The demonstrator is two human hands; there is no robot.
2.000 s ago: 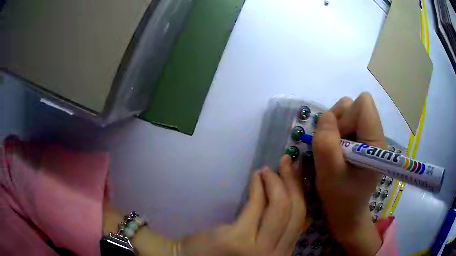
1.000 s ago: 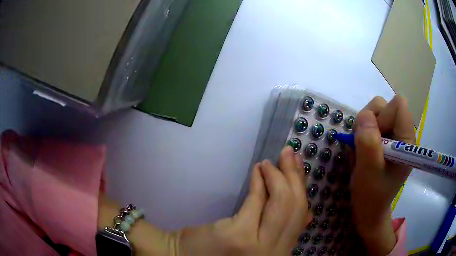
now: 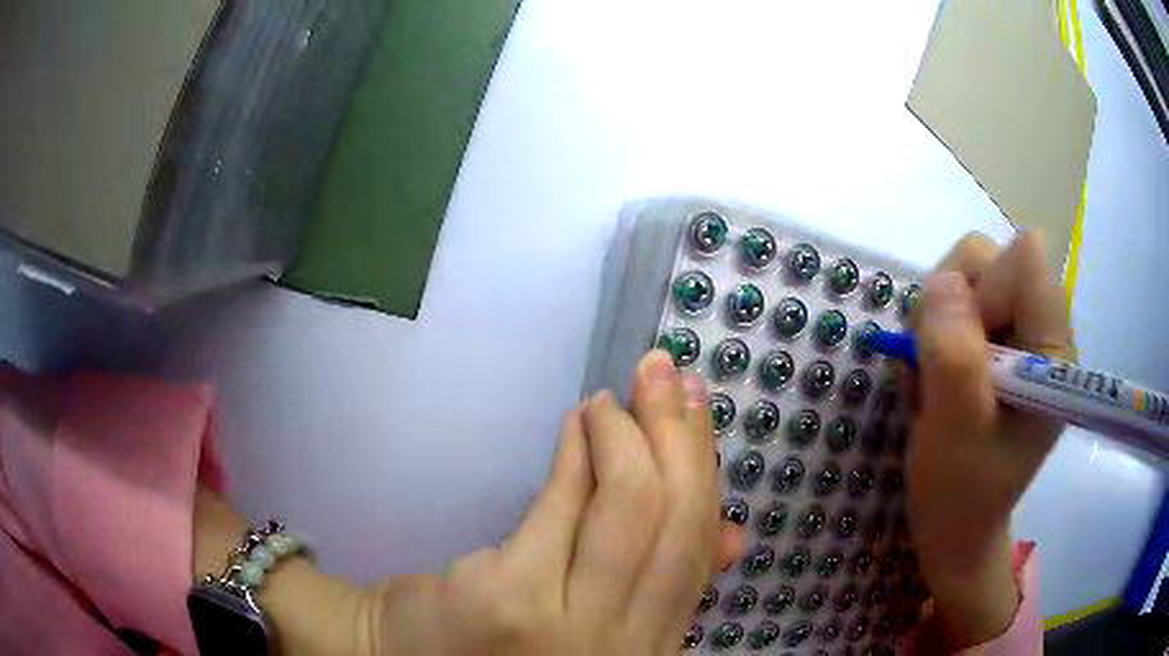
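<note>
A clear component tray point(image 3: 641, 256), the top one of a nested stack, lies on the white surface. Its rows of pockets hold shiny round components point(image 3: 745, 304) with silvery rims and dark green centres. My right hand point(image 3: 981, 372) grips a white-barrelled paint marker point(image 3: 1070, 388). The marker's blue tip is at a component in the second row, near the right part of the tray; whether it touches is too small to tell. My left hand point(image 3: 603, 525) rests on the tray's left edge, fingertips by the third row, holding it down. The hands hide parts of the tray.
A stacked tray bundle point(image 3: 244, 141) with a tan-grey cardboard sheet point(image 3: 90, 115) on it stands at the upper left, over a green mat point(image 3: 404, 167). Another cardboard sheet point(image 3: 1013, 109) lies at the upper right, by yellow tape. A blue edge shows at the lower right.
The marker tip has moved from the left column rightward along the second row. The tray and my left hand now appear further left in the view, and more of the tray shows.
</note>
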